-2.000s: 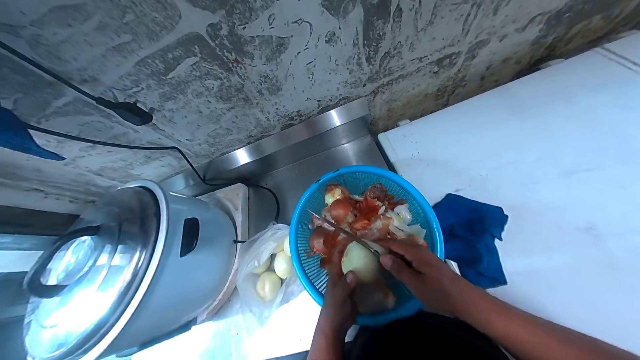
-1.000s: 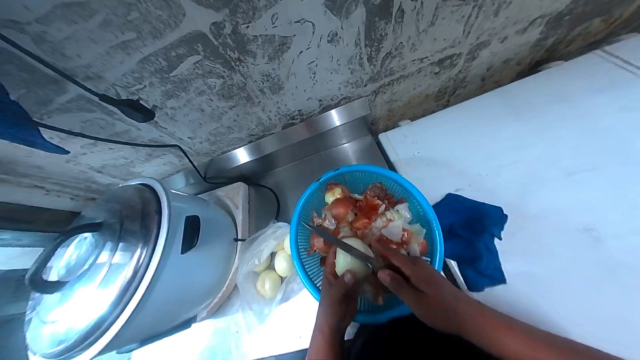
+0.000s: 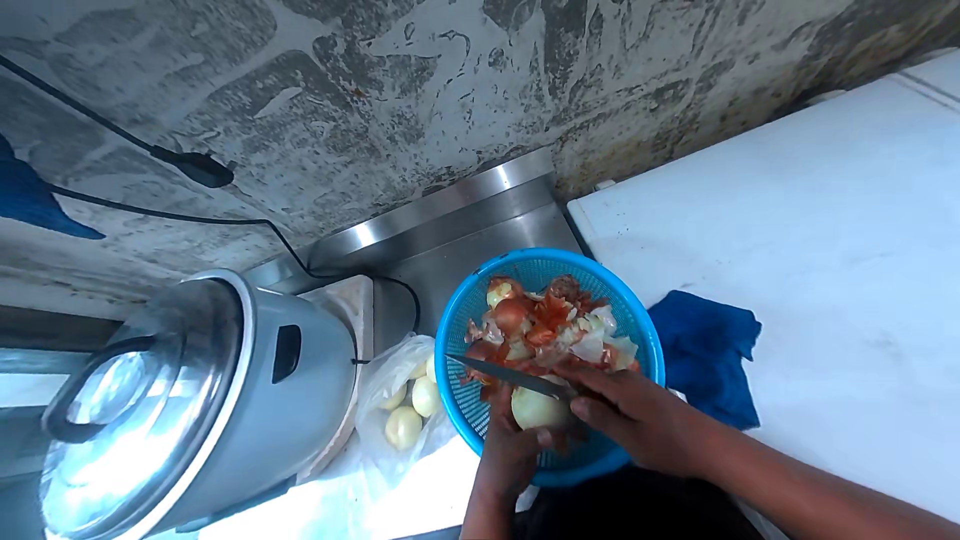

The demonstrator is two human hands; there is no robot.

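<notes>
My left hand (image 3: 510,446) grips a pale, peeled-looking onion (image 3: 536,407) over a blue plastic colander (image 3: 652,330). In my right hand (image 3: 626,409) is a knife (image 3: 510,373), its blade pointing left across the top of the onion. Unpeeled brown onions (image 3: 512,316) and loose onion skins (image 3: 589,346) lie in the colander beyond my hands. To the left of the colander, a clear plastic bag (image 3: 379,386) holds several peeled onions (image 3: 403,427).
A large lidded metal cooker (image 3: 300,420) stands at the left, its black cable (image 3: 165,215) running along the stained wall. A steel counter (image 3: 487,244) lies behind the colander. On the right, a blue cloth (image 3: 705,356) rests on a white surface (image 3: 847,285).
The knife has shifted over the onion, and its blade now lies across the top. Both hands have made small moves above the colander.
</notes>
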